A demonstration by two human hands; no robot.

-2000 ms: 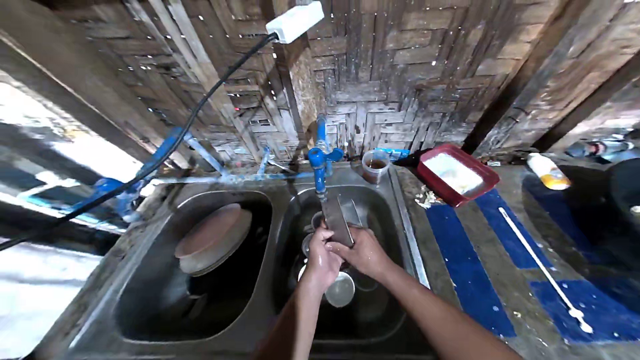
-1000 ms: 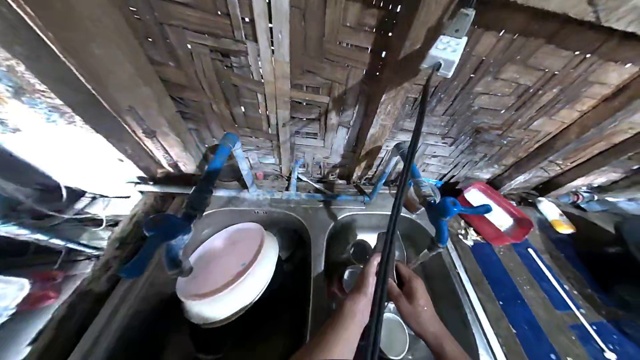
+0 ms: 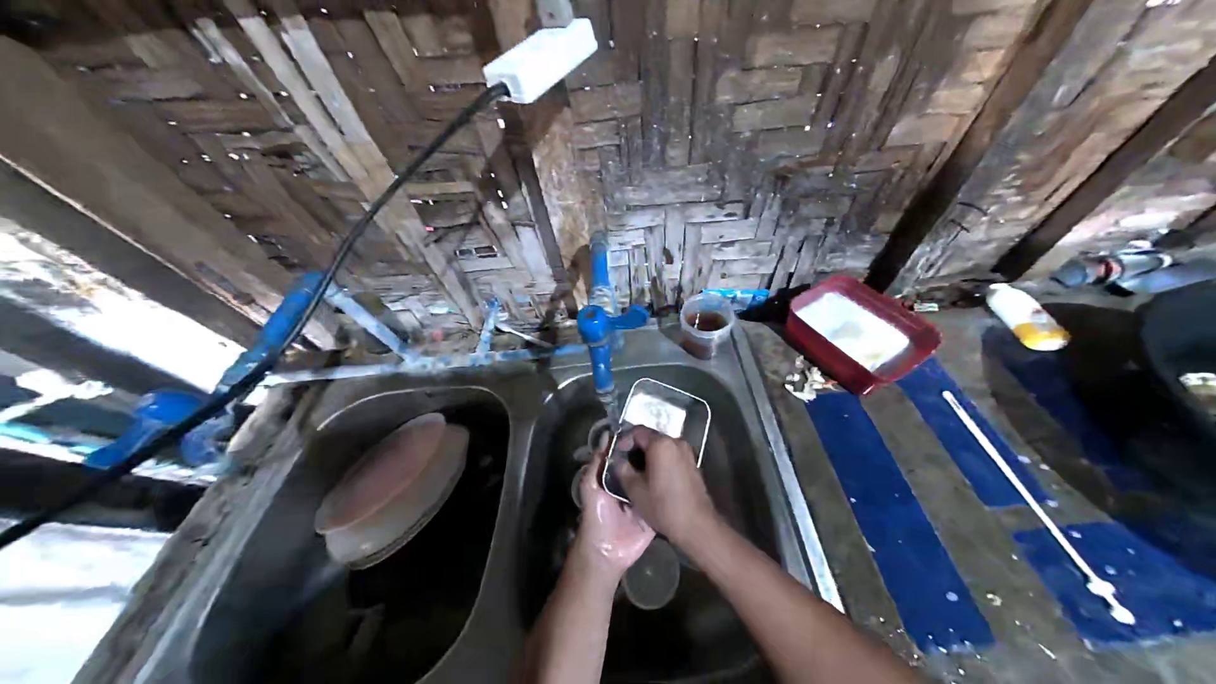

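Over the right basin of a double metal sink [image 3: 508,532], my left hand [image 3: 613,518] grips the lower left edge of a rectangular container [image 3: 701,408] with a pale rim. My right hand [image 3: 665,480] reaches over the container's near part, its fingertips hidden inside; whether it grips the wall I cannot tell. The blue tap [image 3: 598,342] stands just beyond, its spout over my left fingers. Below my hands a round cup or bowl [image 3: 652,575] lies in the basin, with other round items [image 3: 589,465] at the left, partly hidden.
The left basin holds a pink basin or plate [image 3: 385,470] on a paler one. Behind the sink stands a clear tub of brown liquid [image 3: 706,323]. At right are a red tray [image 3: 860,332], a bottle [image 3: 1028,318] and a white rod [image 3: 1026,494]. A black cable [image 3: 380,204] hangs at left.
The container is now turned with its open side showing; two seconds ago it was held edge-on between both hands. The view swung aside and back.
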